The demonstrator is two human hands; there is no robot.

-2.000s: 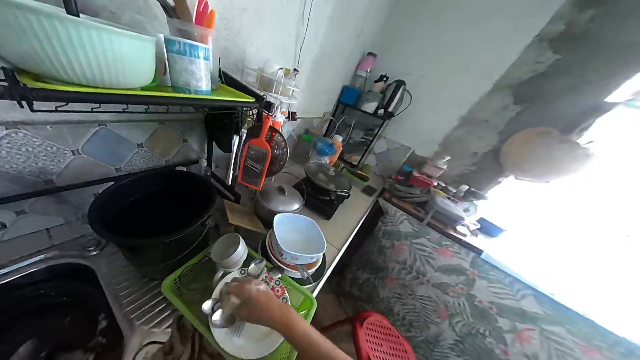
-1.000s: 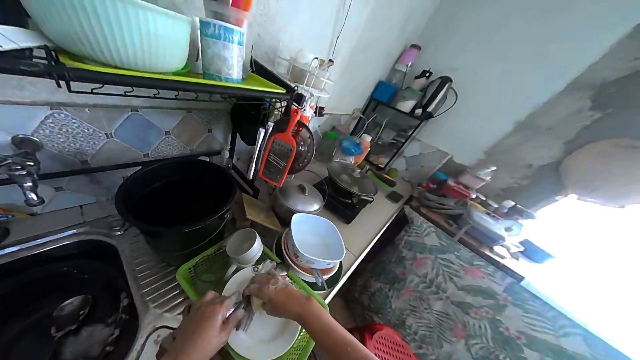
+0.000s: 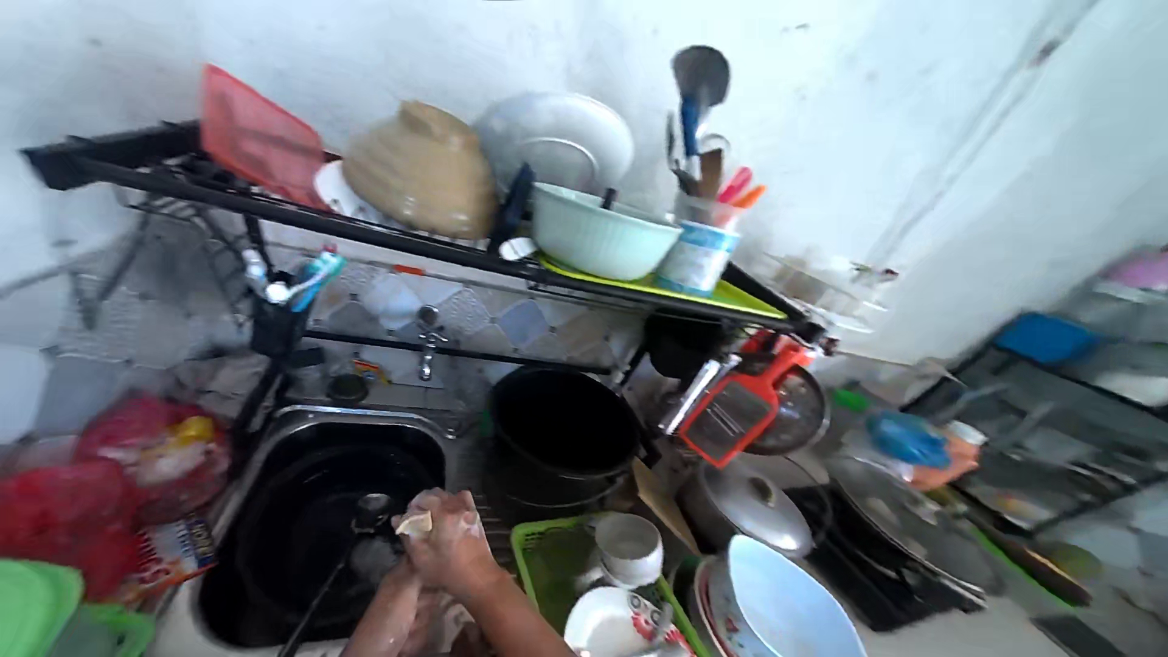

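Observation:
Both hands are together over the right edge of the steel sink (image 3: 315, 422), with suds on them. My right hand (image 3: 449, 538) is closed around a small pale yellow piece (image 3: 415, 524), perhaps a sponge. My left hand (image 3: 415, 570) is mostly hidden beneath the right, so its grip does not show. A round metal utensil head (image 3: 372, 509) lies in the dark basin to their left. To their right, a green plastic basket (image 3: 529, 557) holds a white cup (image 3: 630, 547) and a white bowl with a red pattern (image 3: 602, 625).
A large black tub (image 3: 566, 429) stands behind the hands. Light blue bowls (image 3: 785, 602) and a lidded metal pot (image 3: 753, 506) are at right. Overhead runs a black dish rack (image 3: 365, 233); a red grater (image 3: 730, 420) hangs from it. Red plastic bags (image 3: 73, 511) lie left of the sink.
My hands have moved left from the plate over the green basket to the sink's edge, and are now pressed together. The view has swung left.

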